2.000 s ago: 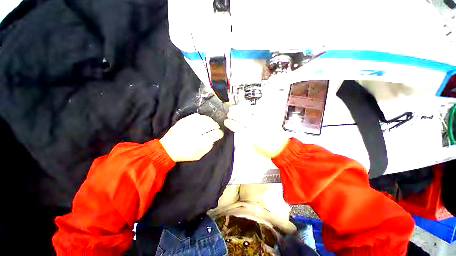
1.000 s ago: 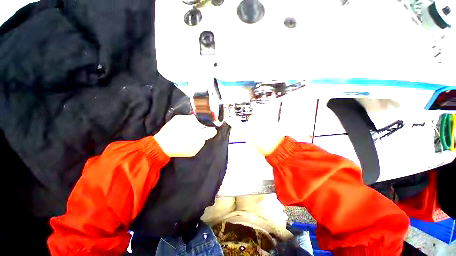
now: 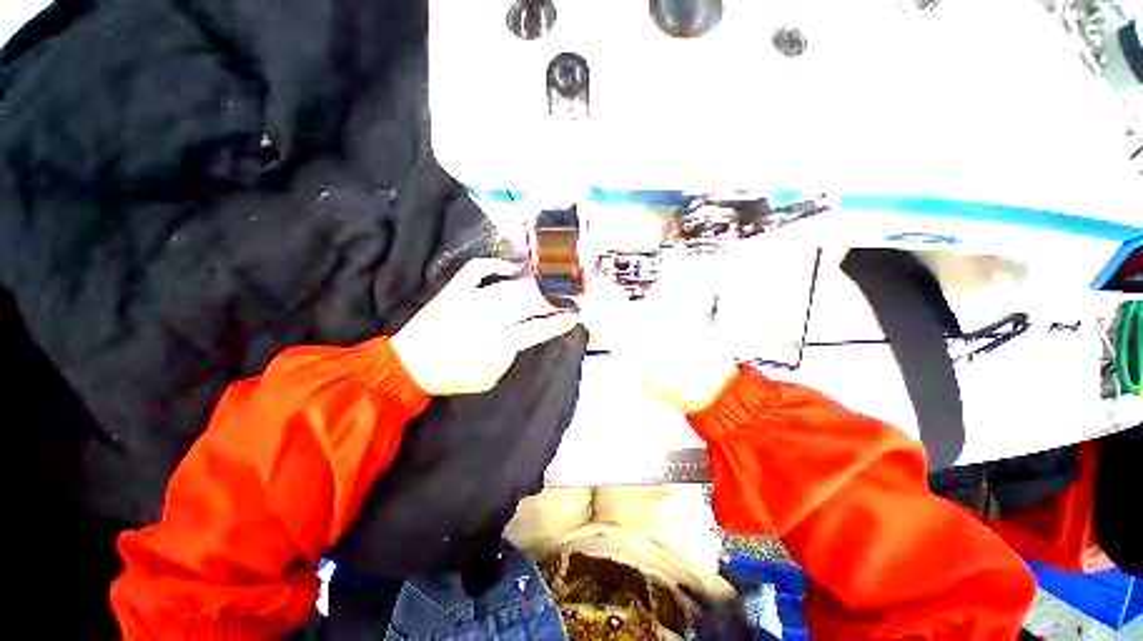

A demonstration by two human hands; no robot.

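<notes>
Black fabric (image 3: 301, 251) covers the left side and reaches to the needle area, hanging over the front edge. My left hand (image 3: 483, 328) is at the fabric's right edge, fingertips together on it, just below the shiny metal guard (image 3: 558, 257). My right hand (image 3: 671, 357) is right of the needle area, over the white bed; it is washed out by glare, so its fingers and anything in them cannot be made out. The presser foot area (image 3: 627, 272) shows as small metal parts. The phone (image 3: 802, 307) shows only as an overexposed outline beside my right hand.
The white machine head (image 3: 752, 125) spans the top. A black strip (image 3: 921, 363) lies across the bed at right, with a thin dark tool (image 3: 993, 336) beside it. Green rings (image 3: 1129, 348) are at the far right. Red (image 3: 1059, 513) and blue (image 3: 1090, 591) bins stand below right.
The view has shifted, so more of the machine head shows than two seconds ago. The phone's pinkish screen has turned white in glare. Both hands stay near the needle area, with small finger shifts.
</notes>
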